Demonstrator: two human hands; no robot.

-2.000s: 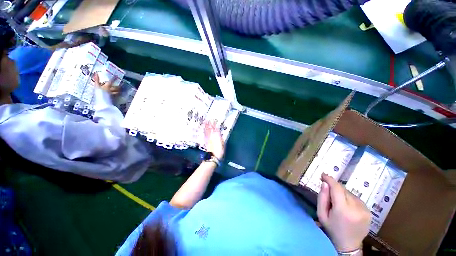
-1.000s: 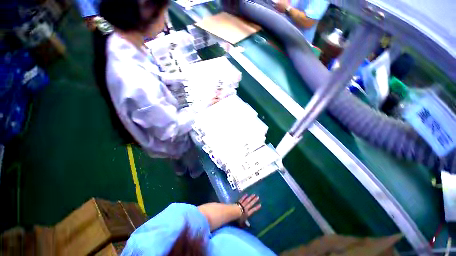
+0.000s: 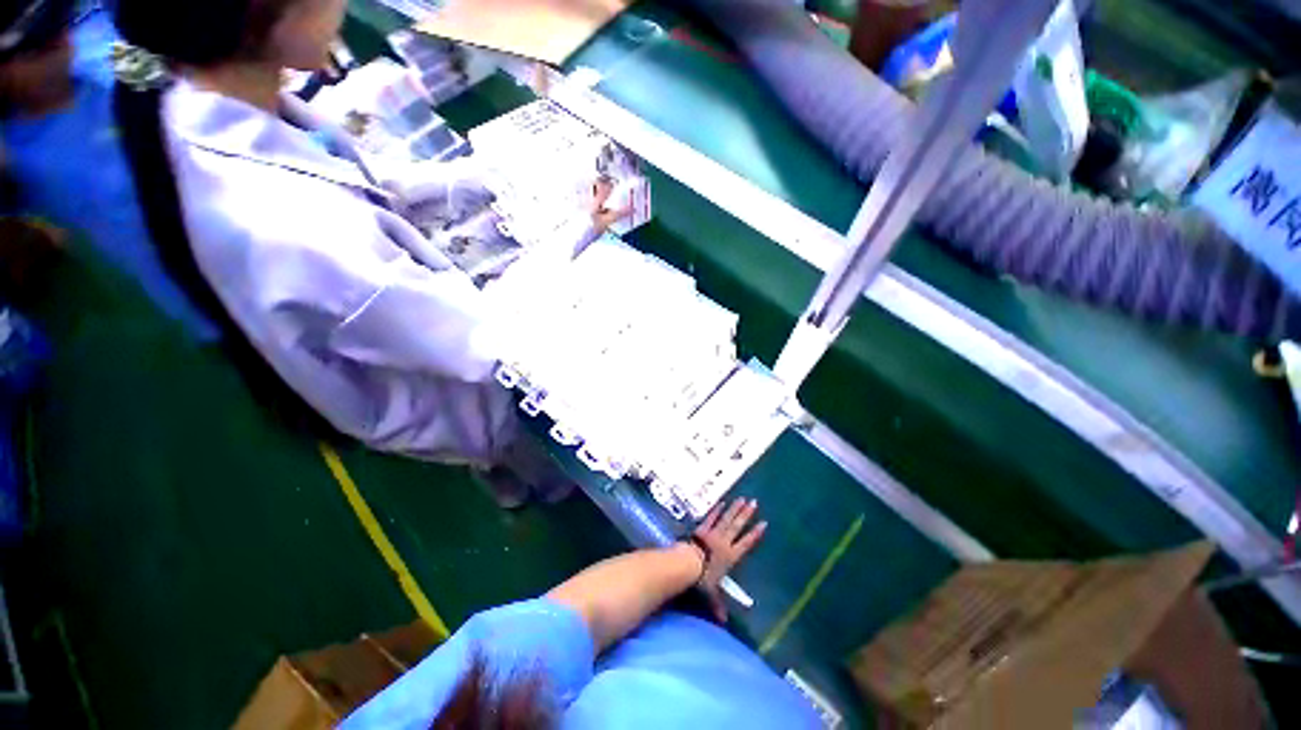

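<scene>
My left hand [image 3: 731, 542] lies palm down on the green bench, fingers spread and empty, just in front of the near end of the pack row. The white retail boxes [image 3: 614, 342] lie overlapping along the bench, their hang tabs towards the floor side. The print on them is washed out. An open brown shipping carton [image 3: 999, 628] stands at the lower right, cut off by the picture's edge, with a bit of a white pack [image 3: 1134, 706] showing inside. My right hand is out of the picture.
A co-worker in a pale coat [image 3: 314, 271] stands at the left, a hand on further packs. A metal post [image 3: 892, 214] rises behind the row. A ribbed duct [image 3: 1056, 243] crosses the conveyor. A brown cardboard sheet [image 3: 521, 26] lies at the top; cartons [image 3: 343, 677] stand lower left.
The view has swung left. My left hand has come off the packs onto the bench. My right hand, earlier over the carton, has gone out of the picture. The co-worker's hand has moved along the packs.
</scene>
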